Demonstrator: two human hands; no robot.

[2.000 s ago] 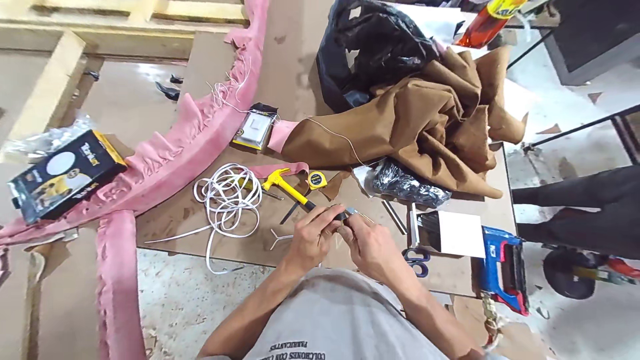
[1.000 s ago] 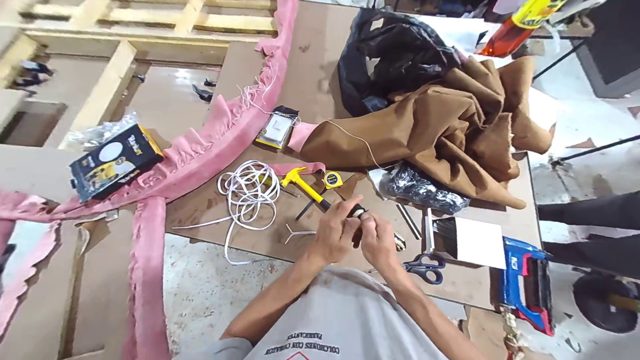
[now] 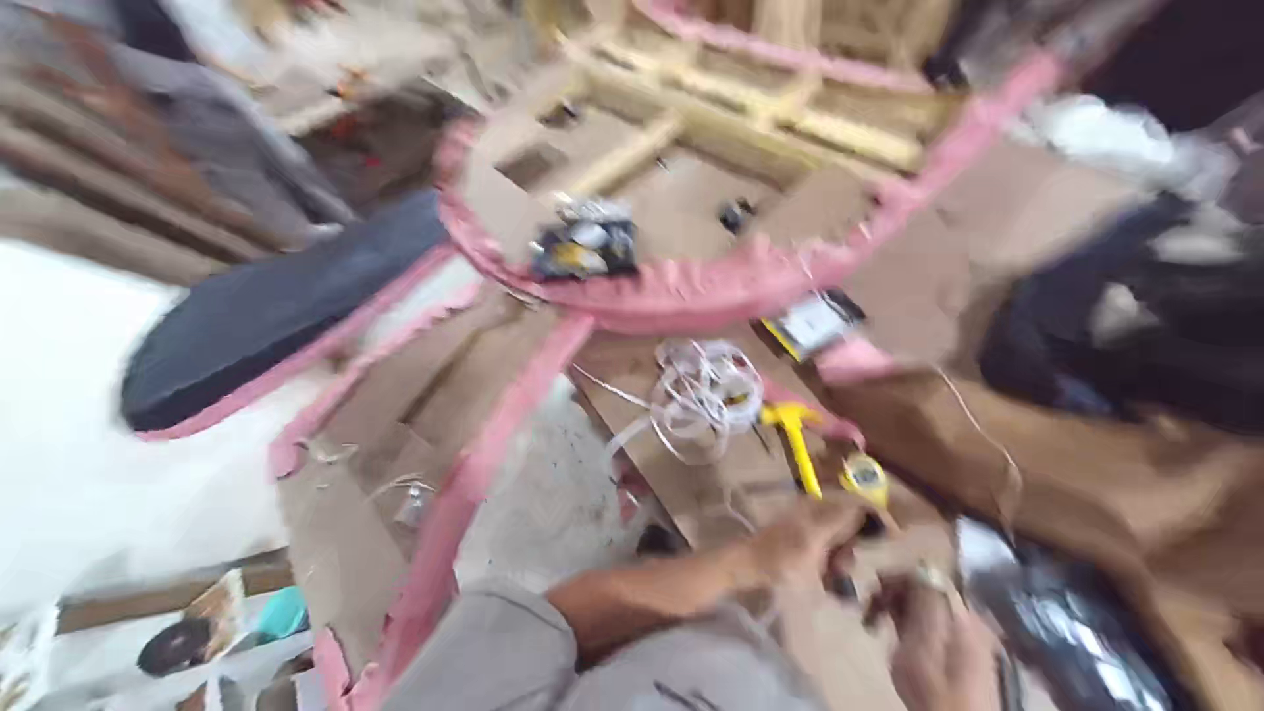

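Motion blurs the view. My left hand [image 3: 805, 543] is low at the centre, at the handle end of a yellow hammer [image 3: 795, 444]; whether its fingers grip the handle I cannot tell. A short way to the right, my right hand [image 3: 938, 632] is at the bottom edge, its fingers smeared and their hold unclear. Just above my left hand lies a yellow tape measure [image 3: 865, 478]. A loose coil of white cord [image 3: 706, 390] lies left of the hammer head. Brown fabric [image 3: 1096, 464] spreads to the right, with a dark plastic-wrapped bundle [image 3: 1086, 632] below it.
A wooden frame [image 3: 760, 128] edged with ruffled pink fabric [image 3: 691, 296] spans the upper middle, with a printed box [image 3: 588, 247] on its edge. A dark padded panel [image 3: 286, 306] is at left. Another person's legs [image 3: 227, 138] show at upper left. Black plastic [image 3: 1106, 286] lies at right.
The view has swung strongly to the left and blurred. Both hands were close together at the hammer's dark handle; now they are apart.
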